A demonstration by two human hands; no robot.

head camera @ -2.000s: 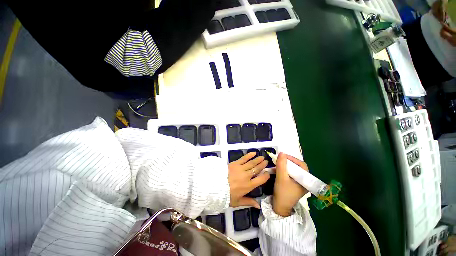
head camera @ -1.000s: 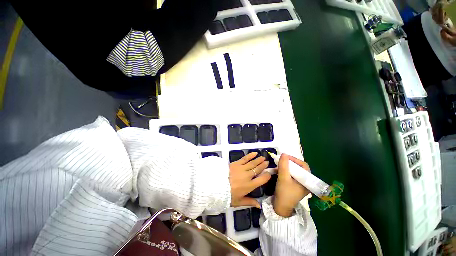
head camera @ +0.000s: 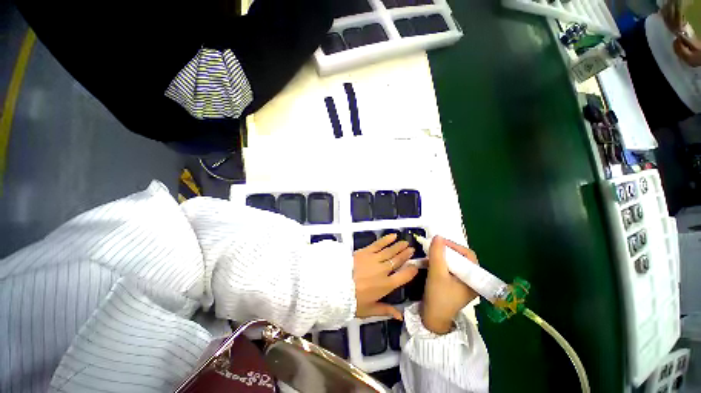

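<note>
The white parts tray (head camera: 340, 201) holds black housings in two columns of pockets. My right hand (head camera: 446, 288) grips a white glue syringe (head camera: 475, 278) like a pen. Its narrow tip is at the rightmost black housing (head camera: 416, 239) of the right column's second row; whether it touches cannot be told. A pale hose (head camera: 559, 342) leads from its taped green and orange rear end. My left hand (head camera: 377, 278) lies palm down over the right column, left of the syringe tip, fingers slightly apart. It covers several housings and holds nothing visible.
Two black strips (head camera: 352, 110) lie beyond the tray. Another filled tray (head camera: 392, 47) stands at the bench's far end. A person in dark clothing (head camera: 123, 61) is at upper left. A green surface (head camera: 511, 153) runs along the right, with trays (head camera: 653, 284) beyond. Eyeglasses (head camera: 265, 332) intrude at the bottom.
</note>
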